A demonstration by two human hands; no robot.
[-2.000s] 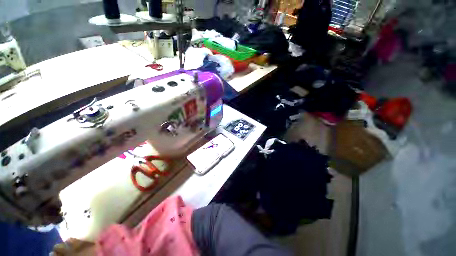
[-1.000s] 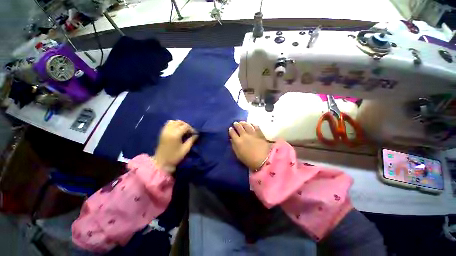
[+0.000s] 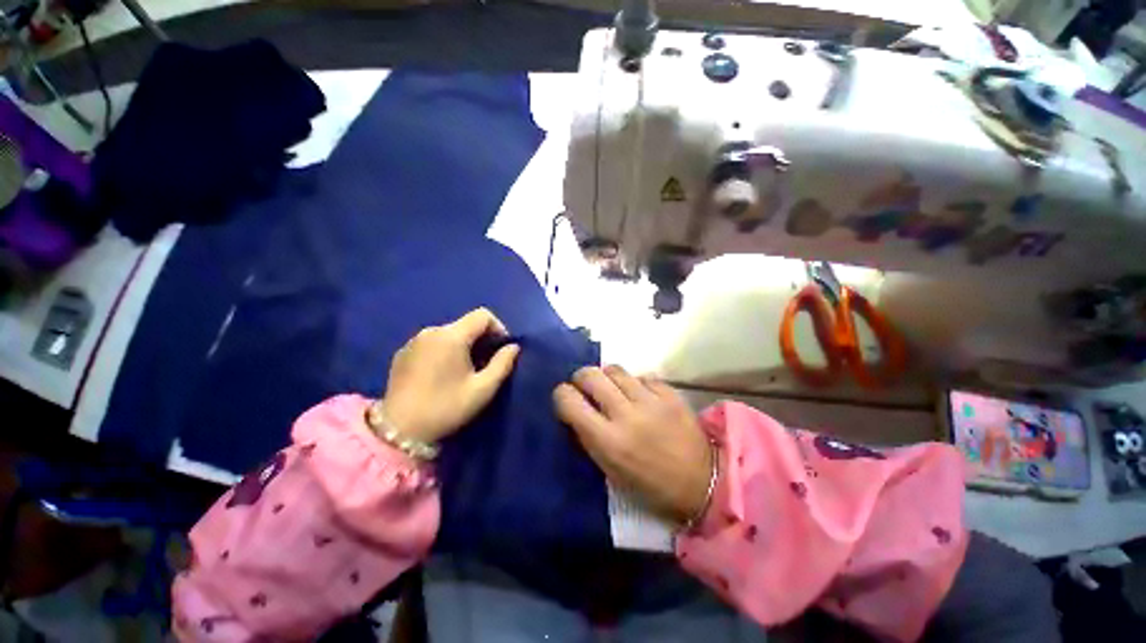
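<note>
A navy fabric panel (image 3: 415,214) lies flat on the table left of the white sewing machine (image 3: 804,176) and hangs over the front edge toward the lap. My left hand (image 3: 446,377) pinches the cloth between thumb and fingers near the panel's middle. My right hand (image 3: 641,440) lies on the panel's right edge with its fingers curled onto the cloth; whether it grips is not clear. Both hands are in front of and below the presser foot (image 3: 669,283), and the cloth is not under it.
Orange-handled scissors (image 3: 840,339) lie on the machine bed. A phone (image 3: 1018,440) with a lit screen and a bobbin tray (image 3: 1121,440) are at the right. A crumpled dark fabric bundle (image 3: 207,132) lies at the back left, beside a purple machine end (image 3: 44,201).
The view has swung from the machine's right side to the fabric, then moved closer. Since one second ago, both hands remain on the panel, which has shifted slightly relative to the machine.
</note>
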